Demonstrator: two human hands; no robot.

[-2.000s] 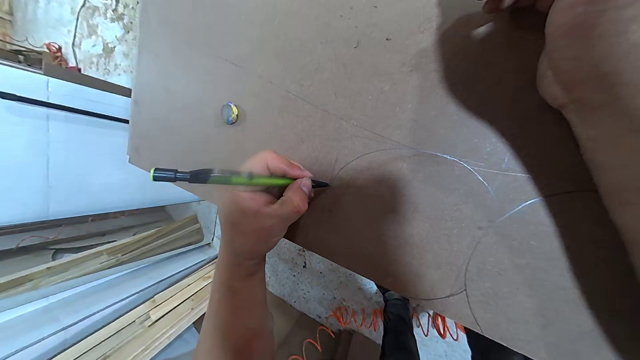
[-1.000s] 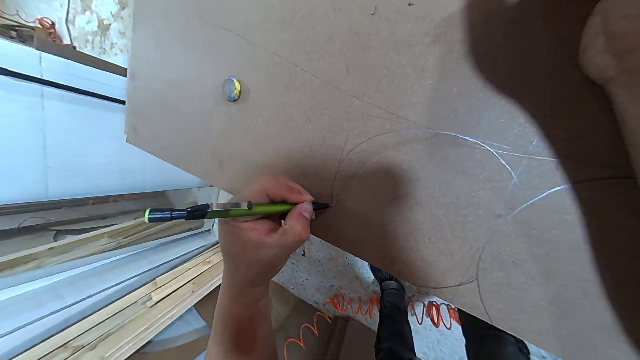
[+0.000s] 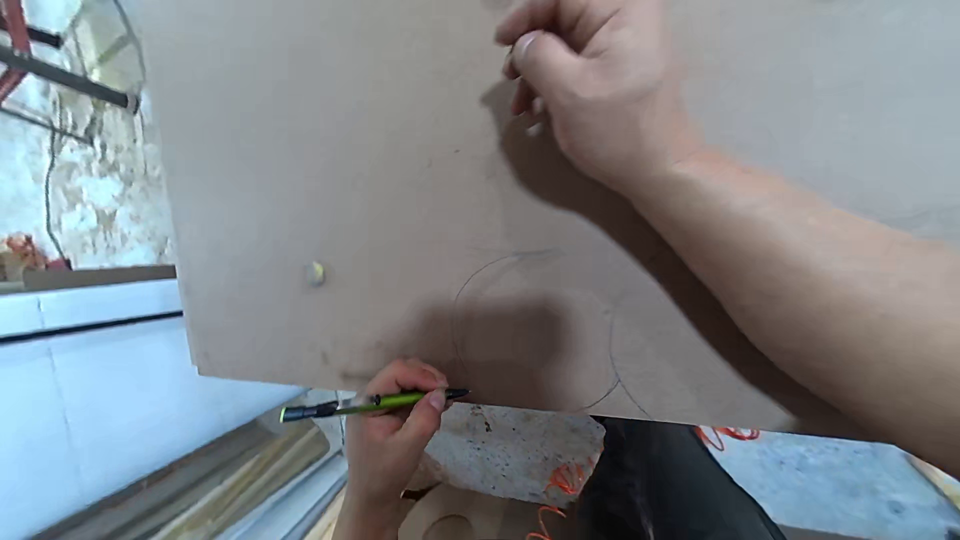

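Observation:
My left hand [image 3: 401, 409] holds a green and black pen or marking pencil [image 3: 397, 399] at the near edge of a brown fiberboard sheet [image 3: 337, 187], its dark tip pointing right, by the lower end of a drawn curve. Thin curved lines are marked on the board to the right of that tip. Over the upper middle of the board is my right hand [image 3: 600, 67], fingers curled and thumb against the forefinger; whether something small is between them cannot be told. A small round yellowish and grey object [image 3: 316, 274] lies on the board at left.
White panels [image 3: 90, 420] stand left of the board, with wooden strips [image 3: 255, 480] below them. Orange coiled hose [image 3: 566, 480] lies on the floor beside a dark-clothed leg [image 3: 660, 480]. A red and black metal frame [image 3: 67, 75] is at upper left.
My right hand, only partly visible at the right edge before, is now over the upper middle of the board. My left hand keeps its hold on the pen. The view has shifted.

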